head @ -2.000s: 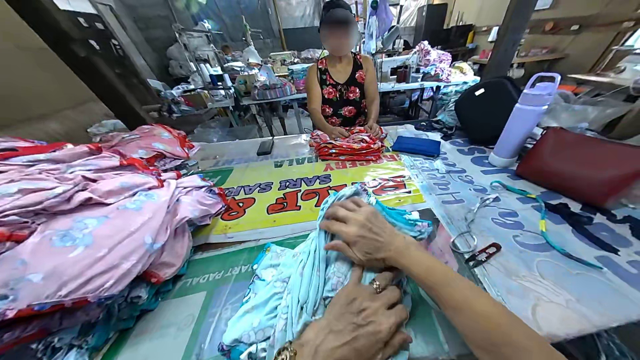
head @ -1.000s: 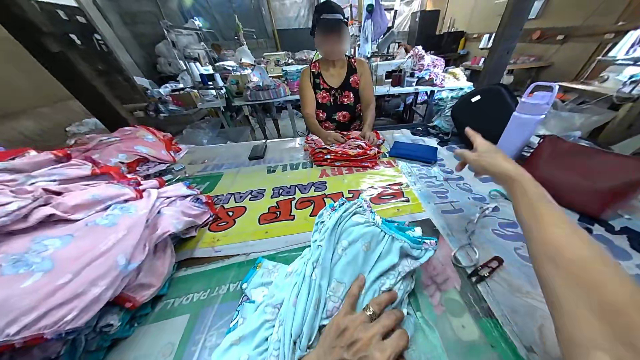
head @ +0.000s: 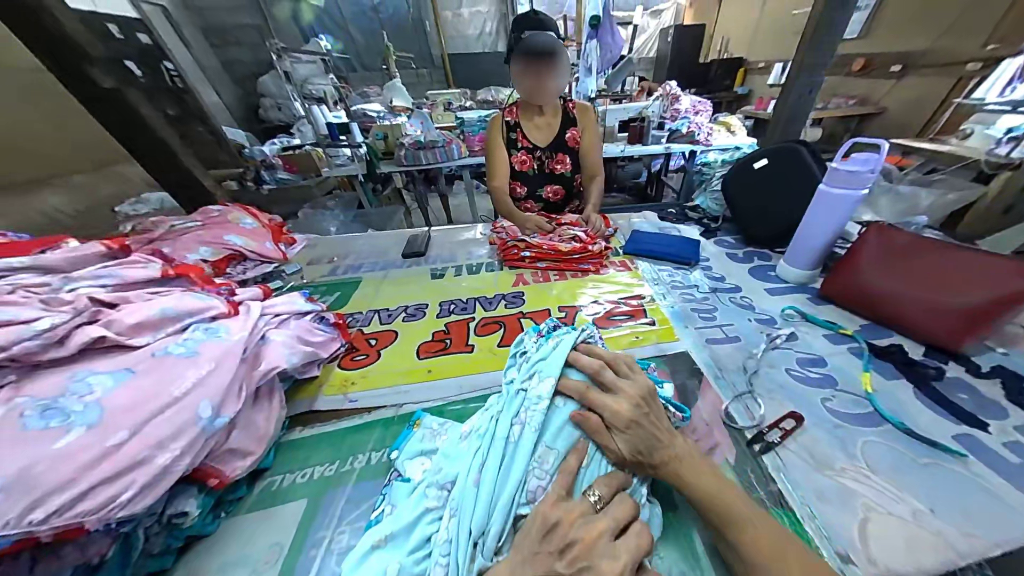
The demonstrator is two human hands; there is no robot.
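Observation:
A light-blue printed garment (head: 488,472) lies bunched on the banner-covered table, its edges trimmed in teal print. My right hand (head: 628,412) presses on its upper right part with curled fingers. Just below, my left hand (head: 576,524), with a ring on one finger, rests on the cloth with the index finger pointing up toward the right hand. Both hands touch the fabric; whether any cloth is pinched beneath the fingers is hidden.
Left: a pile of pink garments (head: 144,376). Across the table, a person handles red folded garments (head: 552,244). Around them are a phone (head: 416,244) and blue pouch (head: 662,246). Right: thread snips (head: 776,432), scissors (head: 746,404), a teal cord (head: 868,376), lilac bottle (head: 832,212), black case (head: 774,192) and maroon pouch (head: 928,284).
My right hand was on the garment two seconds ago, was raised over the right side of the table one second ago, and is back on the cloth. The left hand stays on the garment.

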